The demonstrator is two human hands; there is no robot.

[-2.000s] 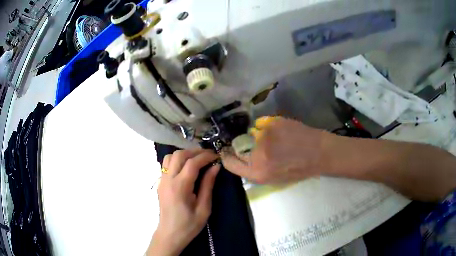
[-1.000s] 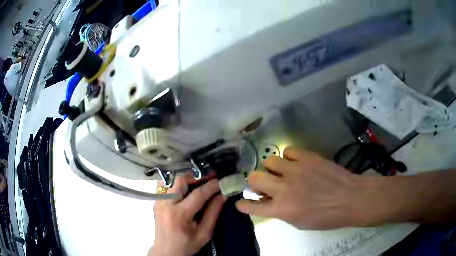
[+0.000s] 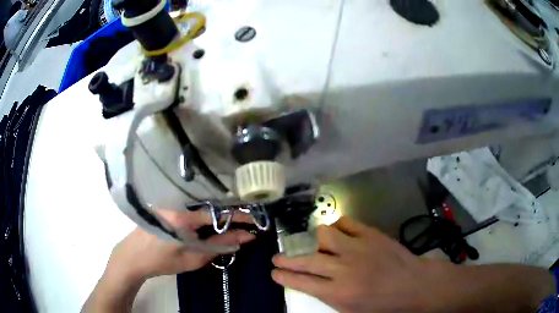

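A black fabric panel (image 3: 257,284) runs from under the machine head towards me. A silver metal zipper (image 3: 226,290) lies along it, with a ring (image 3: 223,261) near its upper end. My left hand (image 3: 162,244) is on the panel's left side, holding dark fabric between its fingers beside the thread guides (image 3: 220,220), partly behind a curved guard. My right hand (image 3: 361,269) is at the panel's right edge, fingers around the small pale block (image 3: 299,243); whether it grips anything is unclear. The presser foot and needle are mostly hidden.
The white machine head (image 3: 380,67) spans the top, with a cream tension knob (image 3: 260,181). Red and black snips (image 3: 438,232) and a speckled white cloth (image 3: 484,183) lie at the right. Black pieces (image 3: 17,153) are heaped at the left, near a blue bin (image 3: 92,54).
The view has shifted. My left hand has moved left across the fabric, uncovering the zipper and ring. My right hand has moved from the needle area to beside the pale block.
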